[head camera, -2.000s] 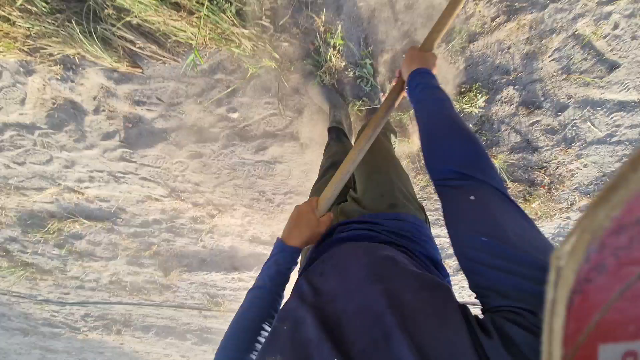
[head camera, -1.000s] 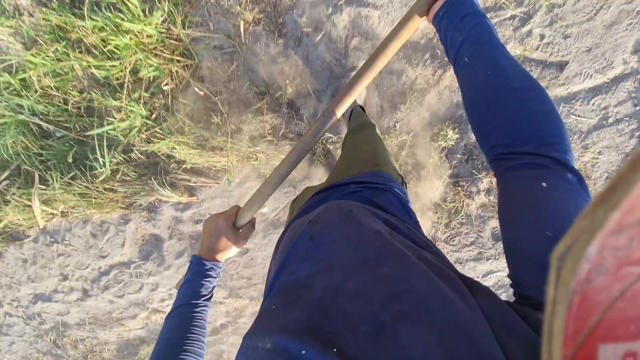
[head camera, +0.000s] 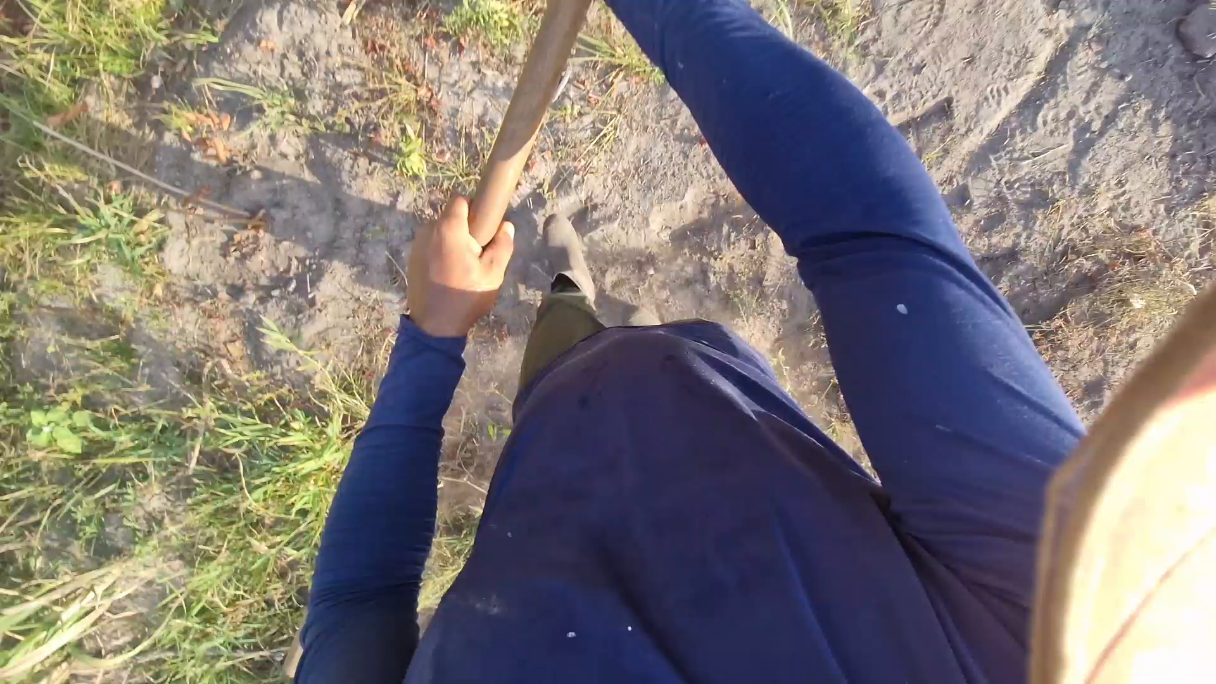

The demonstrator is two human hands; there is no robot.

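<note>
My left hand (head camera: 458, 269) is closed around the lower end of a long wooden handle (head camera: 528, 114), just left of the middle of the head view. From there the handle rises and leans to the right, leaving the view at the top edge, so its far end is hidden. My right arm in a blue sleeve reaches up past the top edge, and my right hand is out of the picture. Below the handle, one shoe (head camera: 568, 252) and a green trouser leg (head camera: 559, 332) show beyond my dark blue shirt.
Green and dry grass (head camera: 275, 456) covers the left side. Dry, uneven soil (head camera: 959, 133) with small tufts lies ahead and right. A thin stalk (head camera: 142, 176) lies at upper left. A blurred tan edge (head camera: 1073, 532) blocks the lower right.
The handle now stands steeper in view than a second ago. My right hand, partly seen at the top edge then, has left the picture. The view has shifted over the ground.
</note>
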